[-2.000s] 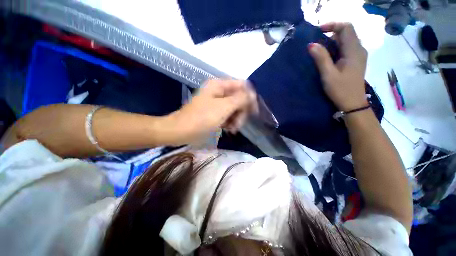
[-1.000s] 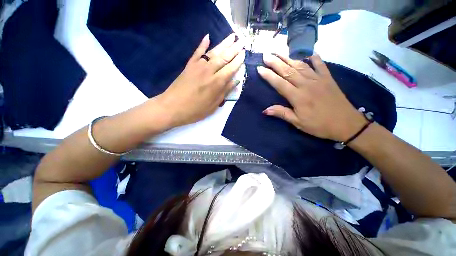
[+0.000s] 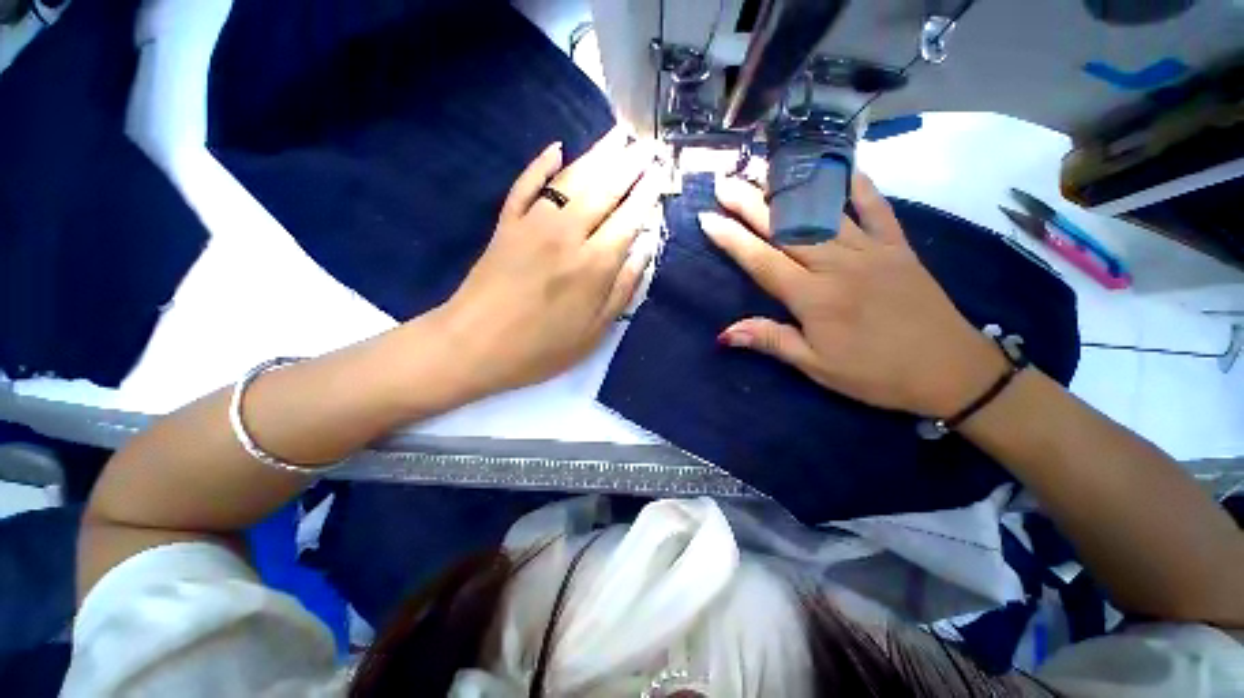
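Note:
A navy fabric panel [image 3: 709, 396] lies on the white table, its upper end at the needle area of the sewing machine [image 3: 982, 68]. My right hand [image 3: 846, 293] lies flat on this panel with fingers spread, its fingertips partly behind the grey cylinder [image 3: 813, 184]. My left hand [image 3: 559, 266] lies with its fingers close together beside the panel's left edge, fingertips near the presser foot [image 3: 682, 130] and at the edge of a second navy panel [image 3: 382, 150]. The exact contact of the cloth under the foot is hard to make out.
Another navy panel [image 3: 82, 205] lies at the far left. Pink and blue snips or pens [image 3: 1071, 243] lie at the right. A ruler-marked strip [image 3: 546, 471] runs along the table's front edge. A blue bin [image 3: 293, 580] shows below the table.
In the last second the view has tilted a little, and more of the machine head shows. Both hands keep nearly the same pose on the cloth. Two seconds ago my left hand was off the table.

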